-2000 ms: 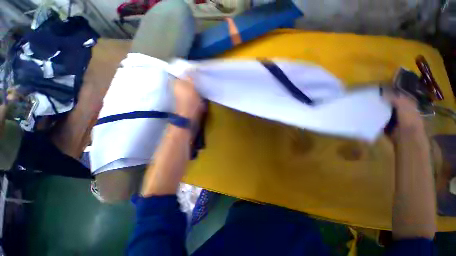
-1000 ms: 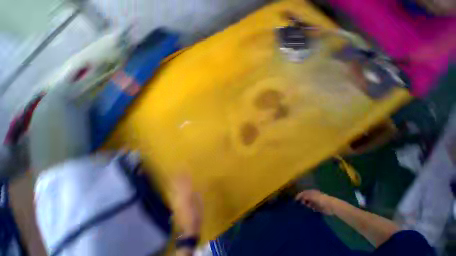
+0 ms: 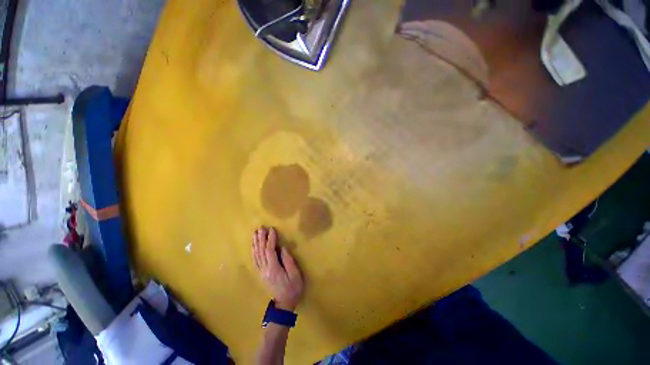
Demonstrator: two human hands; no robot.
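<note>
My left hand (image 3: pixel 278 271) lies palm down on the yellow table cover (image 3: pixel 192 142), fingers a little apart and empty, just below brown spots. A dark band is on its wrist. My right hand is not in view. The steam iron (image 3: pixel 303 36) is at the top edge, its silver pointed tip towards me; its upper part is cut off. White and navy garment pieces (image 3: pixel 135 338) hang over the grey padded form (image 3: pixel 82 285) at the lower left.
A dark brown-grey pad (image 3: pixel 549 107) lies at the upper right with a whitish strap or cord (image 3: pixel 559 53) on it. A blue padded board (image 3: pixel 103 178) with an orange band runs along the left table edge. Green floor (image 3: pixel 545 306) shows at the lower right.
The view has turned towards the iron and pad. The white panel held earlier is out of my hands. My left hand now rests by the spots; my right hand has left the picture.
</note>
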